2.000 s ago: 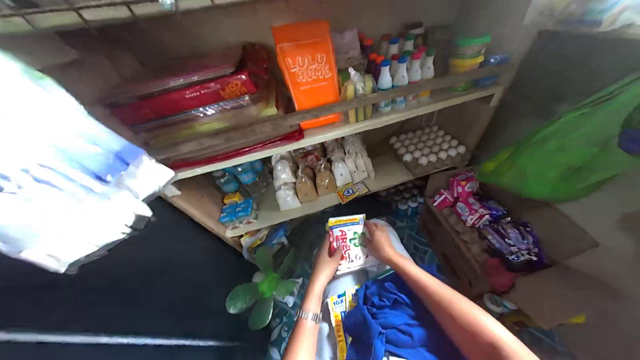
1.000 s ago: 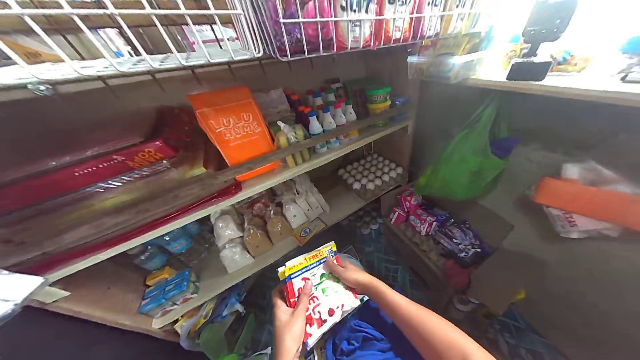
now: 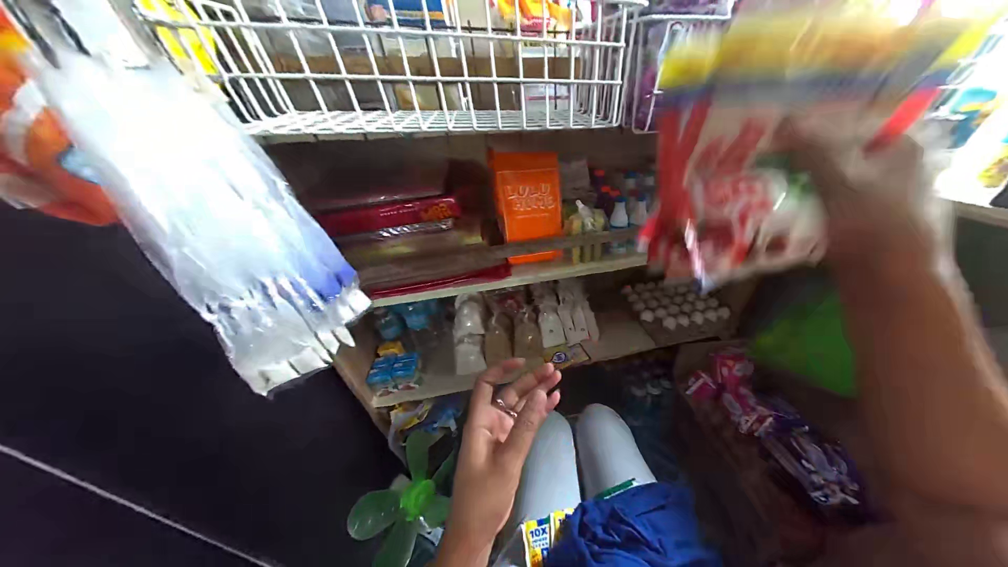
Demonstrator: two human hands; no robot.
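My right hand [image 3: 858,181], raised at the upper right and blurred by motion, grips a printed plastic packet [image 3: 740,173] in red, white and yellow. The packet hangs in front of the wire basket's right end and the shelf. Low in the middle is my left hand [image 3: 500,441], palm up, with fingers apart and nothing in it; a ring is on one finger. Blue cloth [image 3: 634,531] lies on my lap, beside yellow-and-white packets [image 3: 539,535].
A white wire basket [image 3: 425,122] hangs overhead. Clear plastic packs [image 3: 205,213] hang at left. Shelves [image 3: 614,265] hold an orange bag [image 3: 528,205], bottles and an egg tray [image 3: 673,303]. A green fan [image 3: 413,496] stands low left; a carton of purple packets [image 3: 803,457] is at right.
My right hand has lifted the packet from in front of my lap to the upper right. My left hand has let go of it. The view has shifted.
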